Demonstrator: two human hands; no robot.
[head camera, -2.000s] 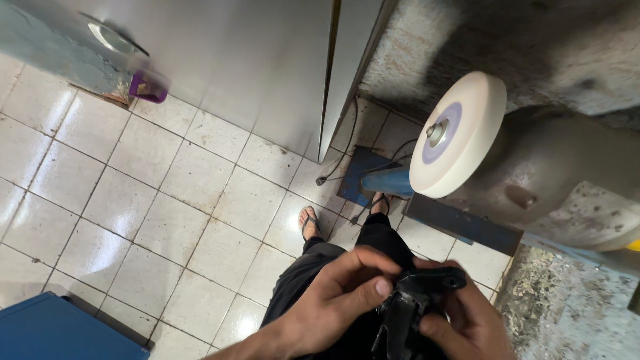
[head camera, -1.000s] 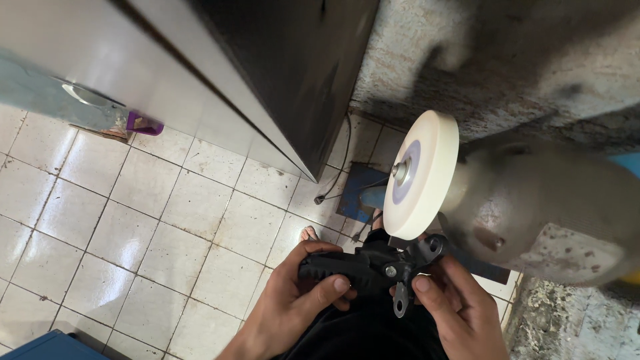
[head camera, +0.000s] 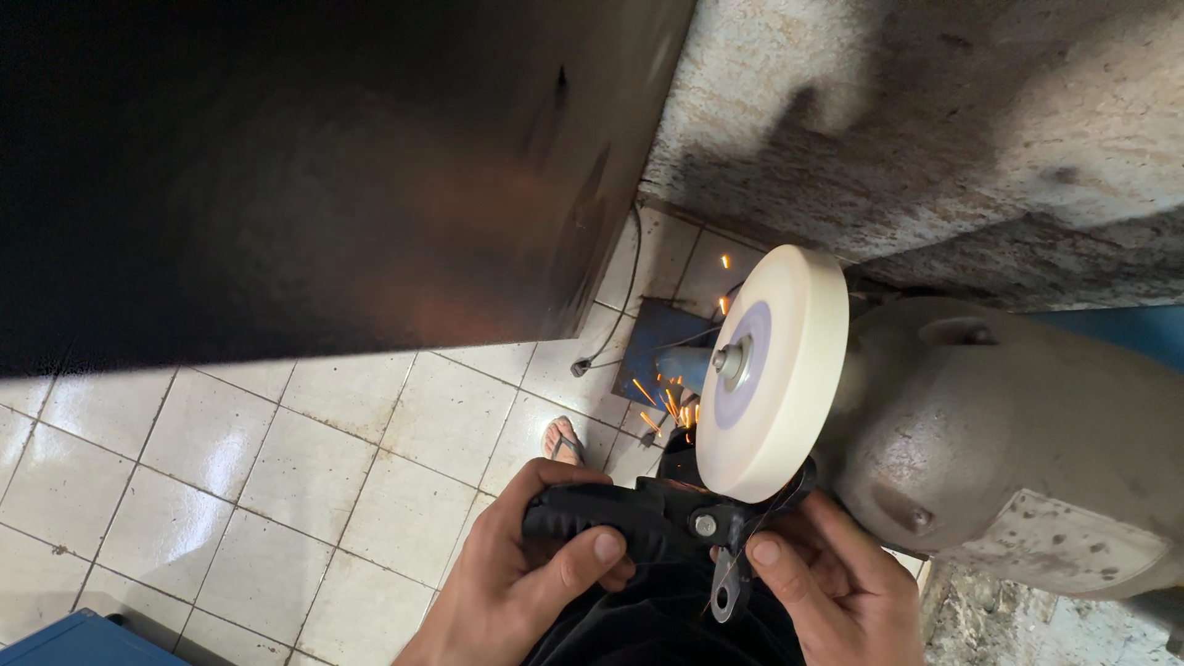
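My left hand (head camera: 546, 564) is closed around the ribbed black grip of a black part with a metal bolt (head camera: 705, 525) and a small metal lug (head camera: 729, 587). My right hand (head camera: 823, 583) pinches the other end of the same black part (head camera: 638, 518). The part's upper side meets the lower edge of the white grinding wheel (head camera: 772, 379) of a bench grinder, and orange sparks (head camera: 675, 407) fly off to the wheel's left. The grinder's grey motor housing (head camera: 925, 435) is right of the wheel.
A large dark panel (head camera: 305, 185) fills the upper left. A stained wall (head camera: 925, 120) stands behind the grinder. On the tiled floor (head camera: 324, 444) lie a cable with a plug (head camera: 581, 367) and the blue base plate (head camera: 647, 351). A blue box (head camera: 83, 643) is at the lower left.
The black part, turned in both hands two seconds ago, is now against the wheel. Sparks have appeared. The view has shifted, with the dark panel larger in it.
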